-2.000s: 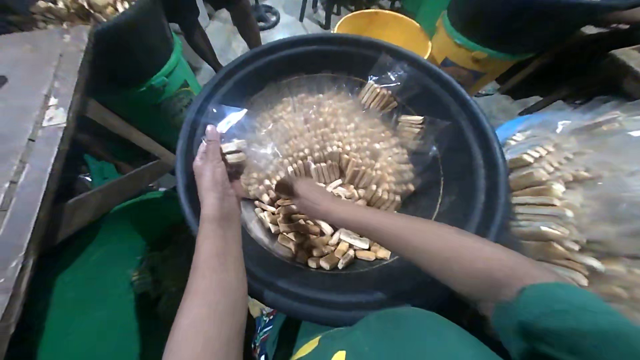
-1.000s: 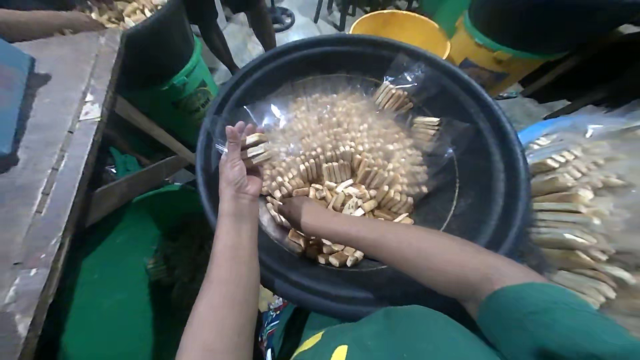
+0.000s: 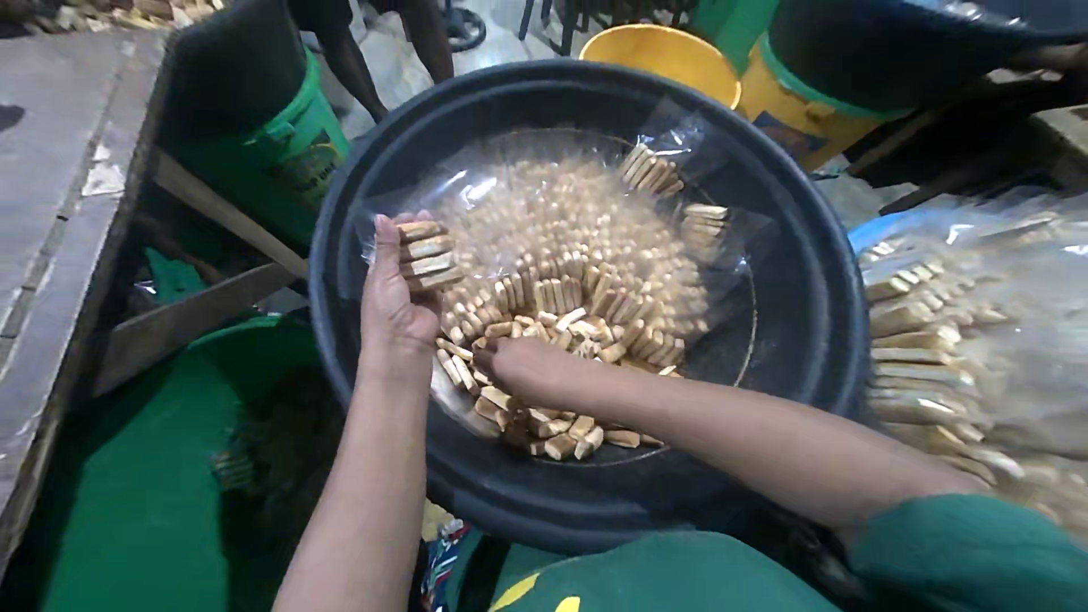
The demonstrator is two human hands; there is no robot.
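A large round black plastic tub (image 3: 816, 365) stands before me, holding a clear plastic bag (image 3: 476, 191) and many short tan baked sticks, like rusks. Many sticks stand packed in rows under the film; loose sticks (image 3: 561, 442) lie at the near side. At the tub's left side, my left hand (image 3: 404, 293) holds a small stack of sticks (image 3: 427, 255). My right hand (image 3: 518, 365) reaches into the loose sticks, its fingertips partly hidden among them, so its grip cannot be told. Two small bagged bundles (image 3: 652, 172) (image 3: 704, 225) lie at the bag's far right.
A wooden table (image 3: 76, 127) borders the left, with green tubs (image 3: 127, 476) below and beside it. Yellow buckets (image 3: 663, 55) stand beyond the black tub. Bagged sticks (image 3: 922, 374) lie at the right. Another person's legs (image 3: 357, 64) show at the top; a hand (image 3: 1050, 59) shows at upper right.
The stack in my left hand now shows more sticks than two seconds ago. My right hand remains low among the loose sticks. The view has shifted slightly.
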